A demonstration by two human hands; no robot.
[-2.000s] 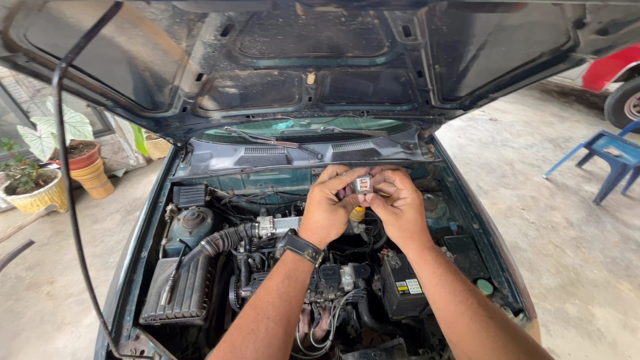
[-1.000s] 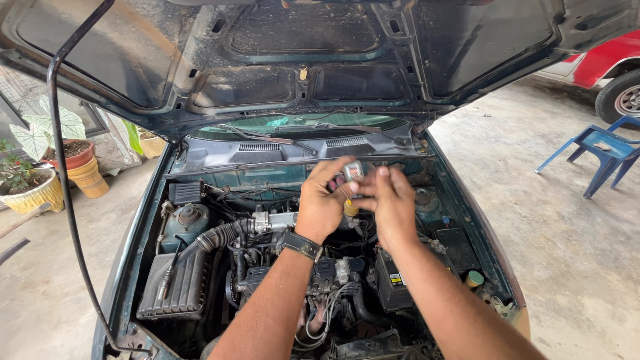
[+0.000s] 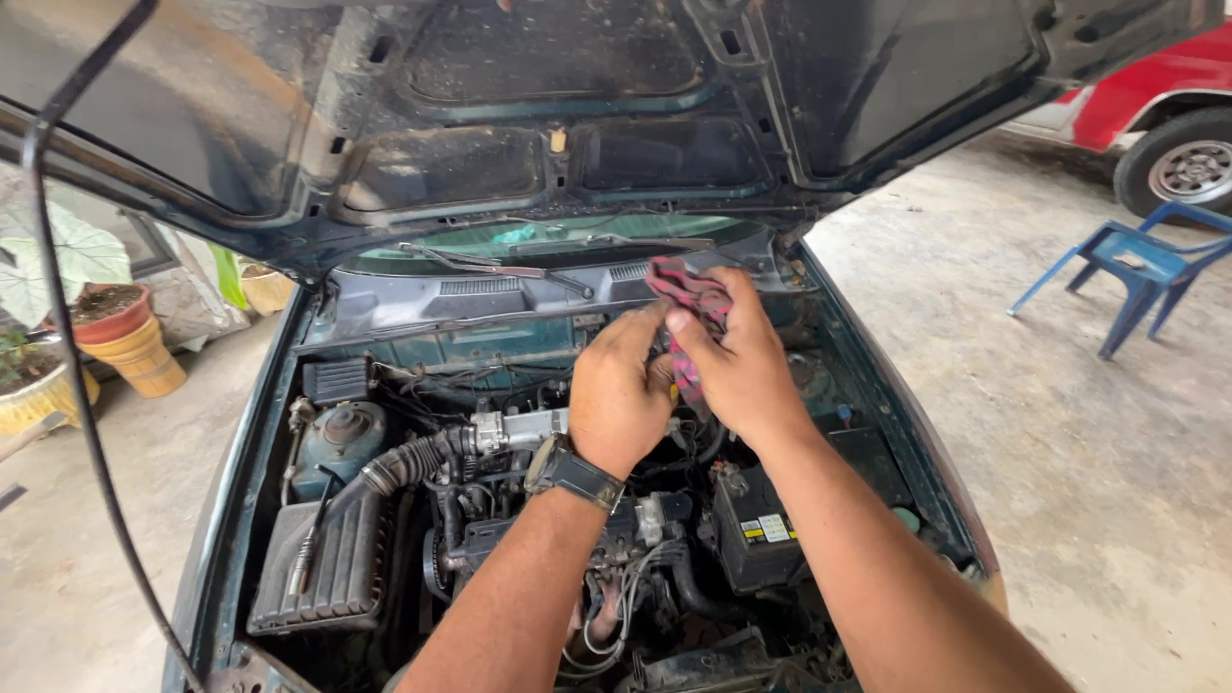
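Note:
Above the engine bay, my right hand (image 3: 746,356) is closed on a crumpled dark and pink patterned cloth (image 3: 688,289), part of which hangs below the fingers. My left hand (image 3: 624,385), with a watch (image 3: 577,474) on its wrist, meets the cloth from the left, its fingers curled; whether it holds a small part there is hidden. Beneath the hands lie the engine (image 3: 520,539) and its silver intake pipe (image 3: 525,428). A slim tool with a ribbed metal end (image 3: 306,558) rests on the black air filter box (image 3: 332,577).
The raised hood (image 3: 558,96) spans the top, and a thin hood prop rod (image 3: 72,337) runs down the left. A car battery (image 3: 756,529) sits at the bay's right. Potted plants (image 3: 111,318) stand left; a blue plastic chair (image 3: 1136,269) and a red vehicle (image 3: 1155,87) are right.
Two seconds ago both hands held a small metallic part with lettering; it is now out of sight. The patterned cloth now shows plainly in my right hand, raised between the hands.

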